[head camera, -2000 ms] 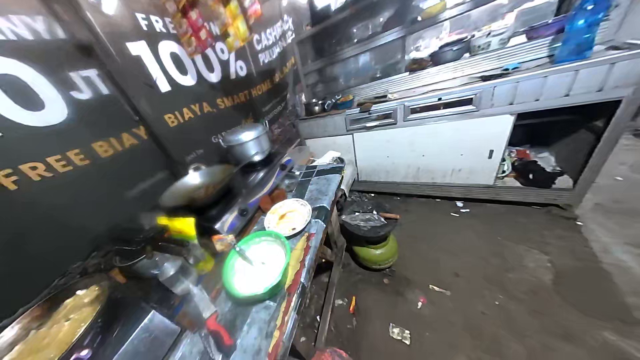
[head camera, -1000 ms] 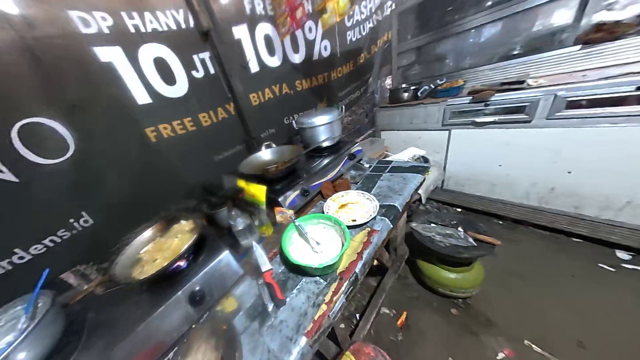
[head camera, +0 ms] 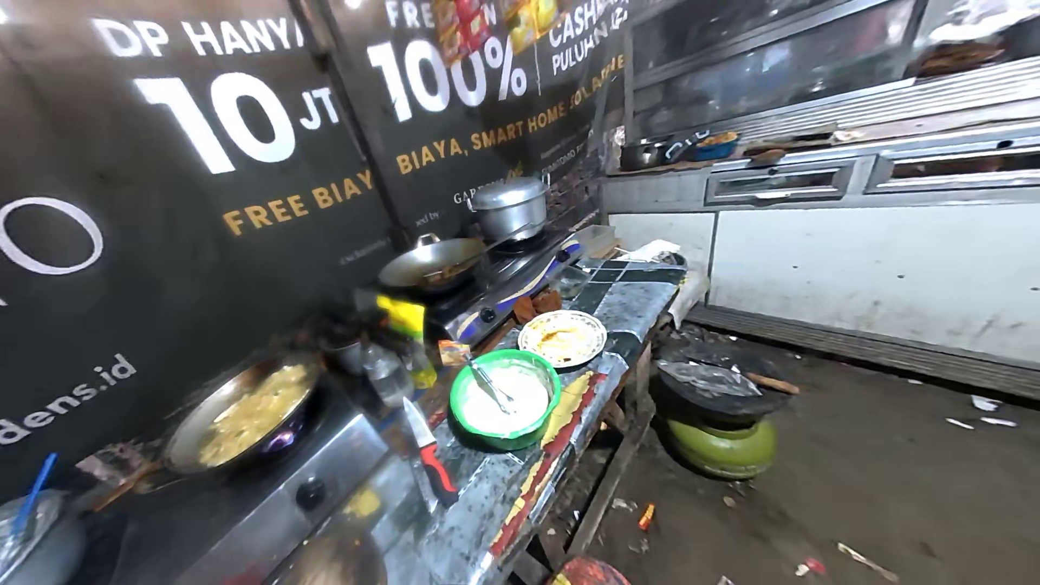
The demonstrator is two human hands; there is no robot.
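Observation:
Neither of my hands shows in the head view. On the tiled table stands a green plastic bowl [head camera: 505,398] of white batter, with a metal utensil leaning in it. Behind it lies a patterned plate [head camera: 562,338] with orange-brown residue. A knife with a red and black handle [head camera: 439,473] lies left of the bowl, its blade pointing away. At the left, food fries in oil in a wok [head camera: 244,416] over a lit gas burner. Another wok [head camera: 432,263] and a lidded aluminium pot [head camera: 510,208] sit on the stove farther back.
A metal pot [head camera: 39,540] holding a blue-handled utensil stands at the lower left. A clear bottle [head camera: 385,375] is beside the knife. On the floor, a black pan [head camera: 705,386] rests on a green gas cylinder [head camera: 723,448]. A white cabinet [head camera: 877,272] lines the back, and litter is scattered on the floor.
The view has swung left, bringing the whole frying wok and the pot with the blue-handled utensil into sight.

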